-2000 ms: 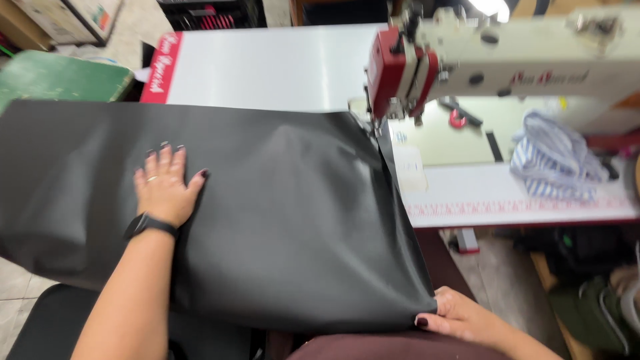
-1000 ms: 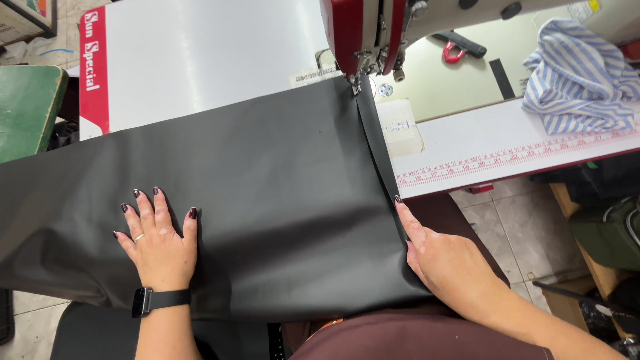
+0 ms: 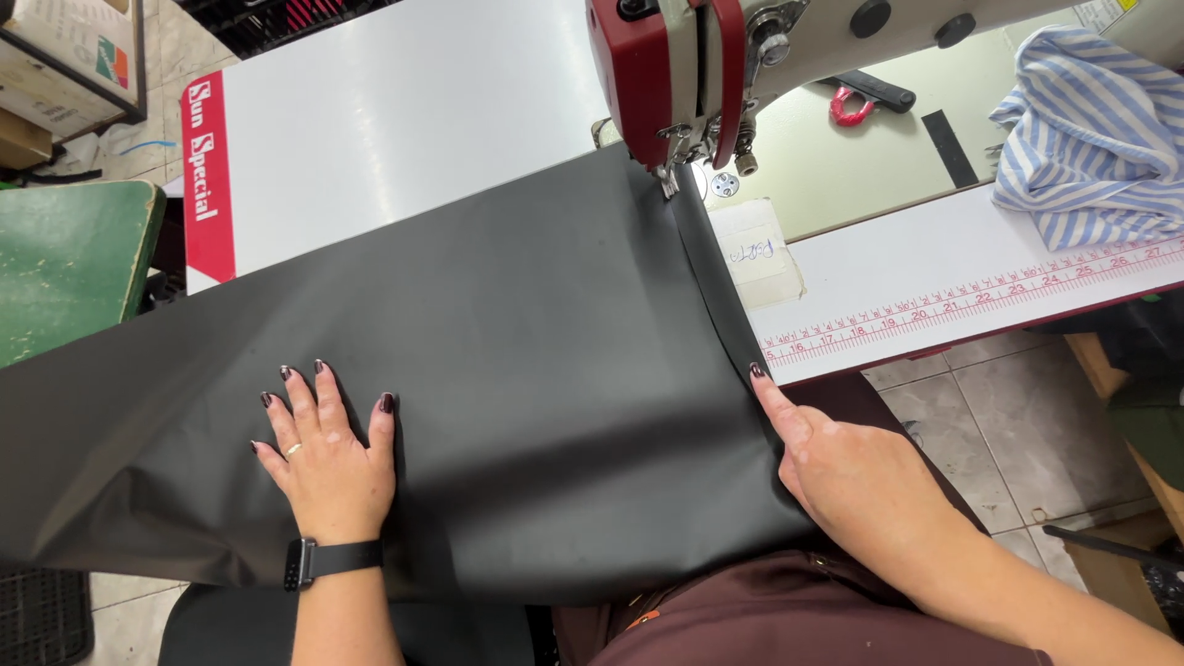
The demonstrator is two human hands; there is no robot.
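Observation:
A wide sheet of black leather-like material (image 3: pixel 518 342) lies over the sewing table and hangs toward my lap. Its right edge is folded into a narrow strip, whose far end is at the presser foot (image 3: pixel 668 181) of a red and white industrial sewing machine (image 3: pixel 638 74). My left hand (image 3: pixel 338 462) rests flat on the sheet, fingers spread, holding nothing. At the folded edge, my right hand (image 3: pixel 846 472) has its index finger extended onto the strip; its other fingers curl by the material's edge, and whether they pinch it is hidden.
A printed ruler (image 3: pixel 925 310) runs along the table's front edge. Behind it lie a black tool with a red ring handle (image 3: pixel 853 106) and a crumpled blue-striped cloth (image 3: pixel 1091 139). A green stool (image 3: pixel 69 259) stands at left, near a black crate (image 3: pixel 287 18).
My right hand has moved from the sheet's lower right corner up along its folded edge, index finger now extended. The view has shifted closer to the machine. Little differs from one second ago.

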